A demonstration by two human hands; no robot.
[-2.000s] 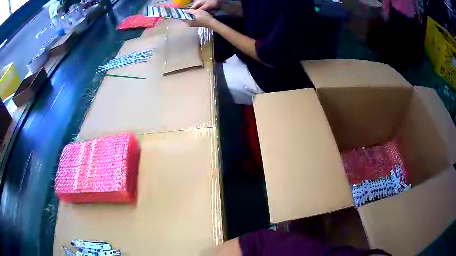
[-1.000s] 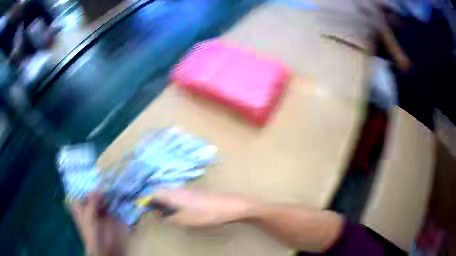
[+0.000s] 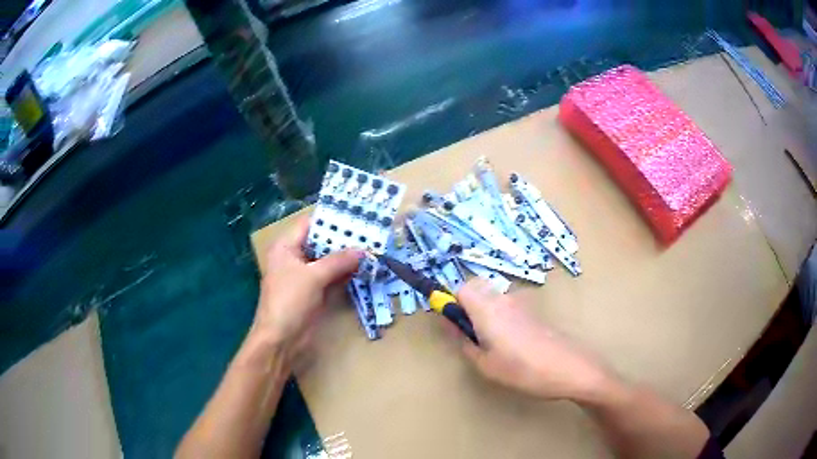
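Observation:
My left hand (image 3: 300,282) holds a small white PCB panel (image 3: 354,211) with rows of round dark parts, tilted up at the left of the cardboard. My right hand (image 3: 511,336) grips pliers (image 3: 439,300) with black and yellow handles. The dark jaws point at the panel's lower edge by my left thumb; whether they are closed on it I cannot tell. A loose pile of single PCB strips (image 3: 484,224) lies on the cardboard behind and beside the pliers, partly hidden by the panel and hands.
A pink-red bubble wrap pack (image 3: 649,148) lies at the right on the cardboard sheet (image 3: 573,314). A wrapped post (image 3: 260,90) stands at the table's far left edge. More strips (image 3: 748,67) lie at the far right. The dark green surface (image 3: 179,197) runs along the left and back.
The view has swung left and down from the carton to the strip pile. Both hands, the panel and the pliers are now sharply in view, with the plier tips at the panel.

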